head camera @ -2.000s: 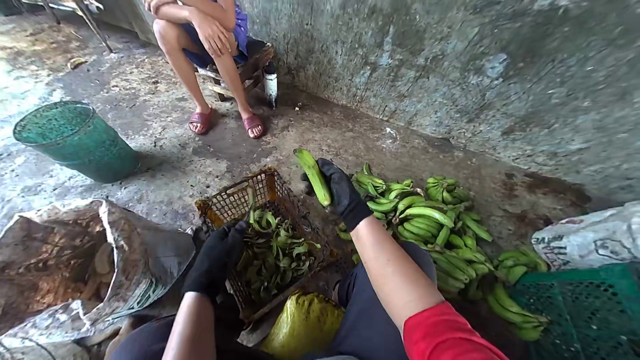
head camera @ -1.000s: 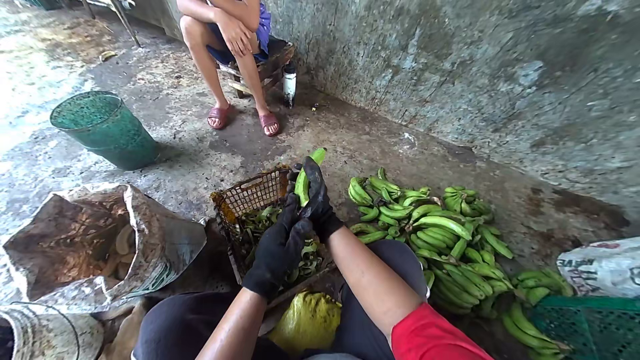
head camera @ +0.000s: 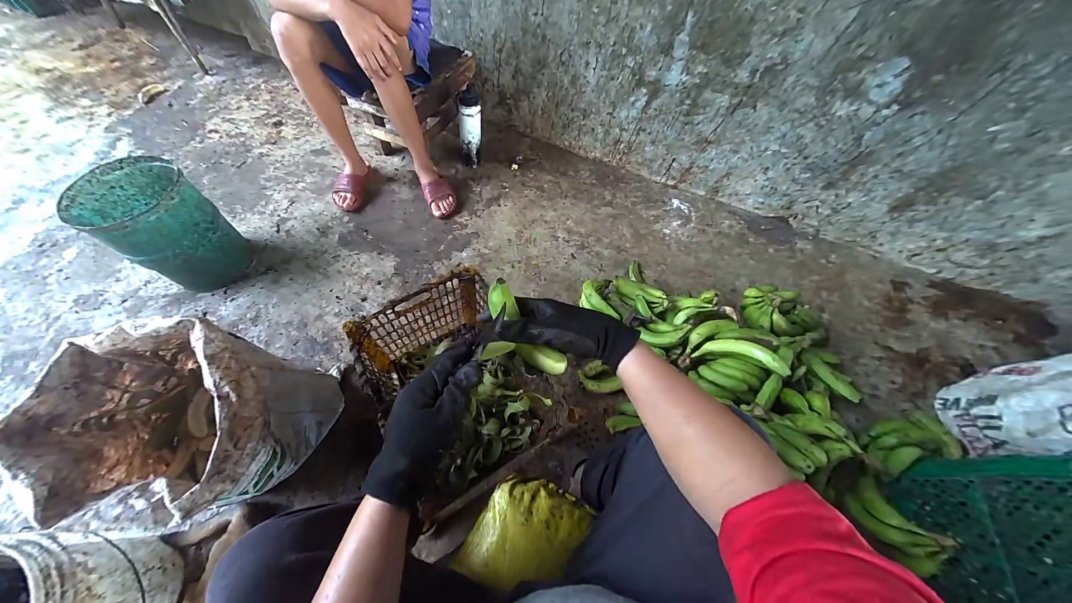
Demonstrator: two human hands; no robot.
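Note:
My right hand (head camera: 574,328), in a black glove, grips a green banana (head camera: 502,299) above a brown plastic crate (head camera: 419,314). A pale green length (head camera: 543,358) shows below its fingers; whether it is part of the same fruit is unclear. Close against the banana from the left are the bent fingers of my left hand (head camera: 427,419), also black-gloved. A small dark edge shows between the hands, too hidden to name. Green peels (head camera: 498,419) lie in the crate under both hands. Bunches of green bananas (head camera: 737,360) are heaped on the floor to the right.
A green bucket (head camera: 159,226) and an open sack of brown scraps (head camera: 201,410) stand left, above a white bucket (head camera: 100,565). A yellow bag (head camera: 528,532) lies between my legs. A seated person's feet (head camera: 394,193) are ahead. A green crate (head camera: 988,528) and white sack (head camera: 1009,406) are right.
My left hand has come from over the crate's left side up to the banana in my right hand. The banana's peel-side tip now points up beside my right fingers. The view has shifted left.

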